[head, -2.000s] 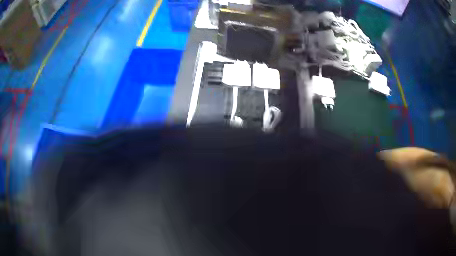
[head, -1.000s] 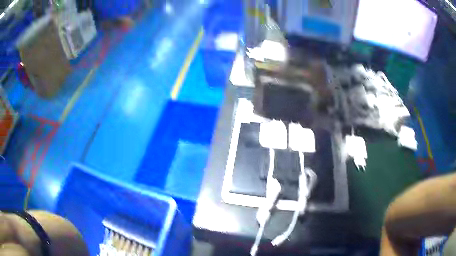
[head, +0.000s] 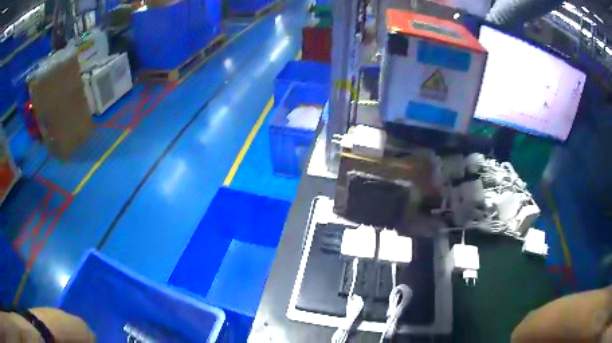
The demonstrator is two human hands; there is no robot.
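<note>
Two white power adapters (head: 358, 242) (head: 394, 246) lie side by side on the black slotted fixture plate (head: 322, 285) in its pale frame. Their bundled cords (head: 396, 311) hang towards me over the frame's near edge. My left hand (head: 64, 327) is cut off at the bottom left; a wrist with a black band shows, but no fingers. My right hand (head: 567, 320) is cut off at the bottom right, beside the green mat (head: 500, 295); its fingers do not show. Neither touches the adapters on the fixture.
A tangled adapter pile (head: 500, 197) and separate adapters (head: 465, 257) (head: 535, 242) lie right of the fixture. Behind are a dark square grille (head: 378, 199), a machine housing (head: 429, 80) and a monitor (head: 527, 84). Blue bins (head: 231, 251) (head: 144, 298) stand left of the bench.
The view has tilted up, bringing in the orange-topped housing and whole monitor. The dark shape covering the lower view two seconds ago is gone. The pair stays on the fixture; its cords now extend nearer me.
</note>
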